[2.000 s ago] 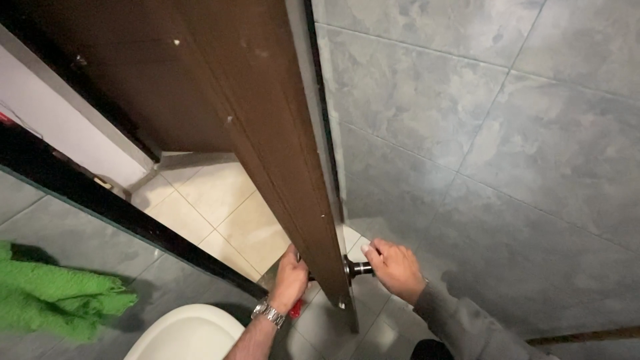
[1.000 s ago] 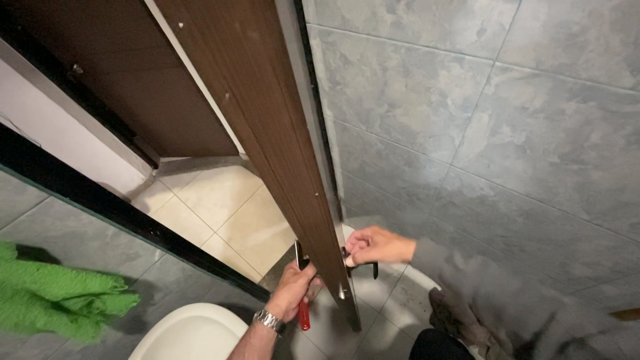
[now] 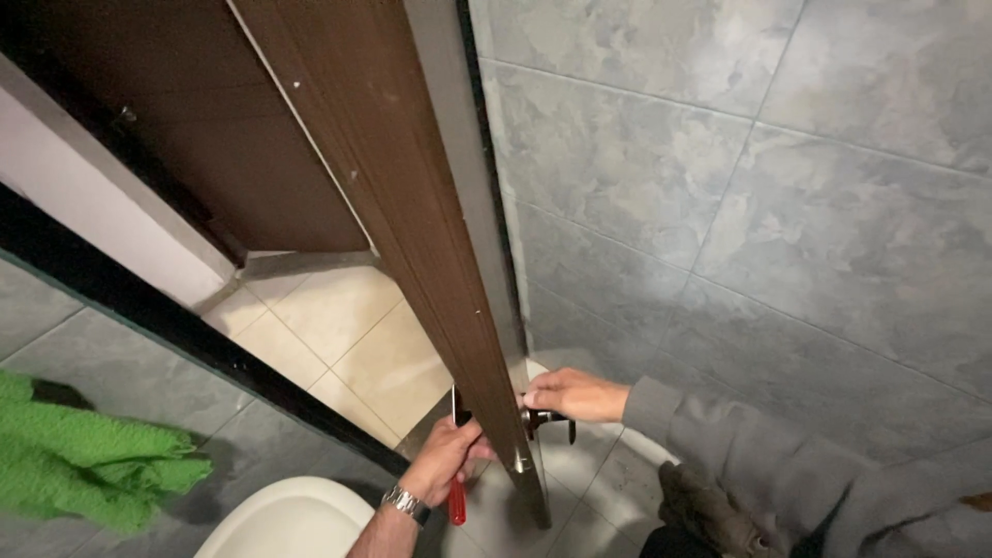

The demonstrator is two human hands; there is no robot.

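Note:
A brown door (image 3: 403, 209) stands edge-on through the middle of the head view. On its left side my left hand (image 3: 448, 457), with a metal-band watch (image 3: 407, 504) at the wrist, holds a screwdriver with a red handle (image 3: 457, 502); the thin shaft points up. Part of that hand is hidden by the door edge. On the door's right side my right hand (image 3: 577, 395) has its fingertips at the door face, just above a dark door handle (image 3: 554, 417). Whether those fingers pinch something small cannot be told.
A white ceramic basin or toilet rim (image 3: 291, 515) is at the lower left, under a green towel (image 3: 93, 457). The black door frame (image 3: 232, 360) slants across the left. A grey tiled wall (image 3: 736, 201) rises at the right. Beige floor tiles (image 3: 333, 333) show through the doorway.
My right hand was around the handle two seconds ago; it is now above it at the door face. The screwdriver in my left hand shows more clearly now.

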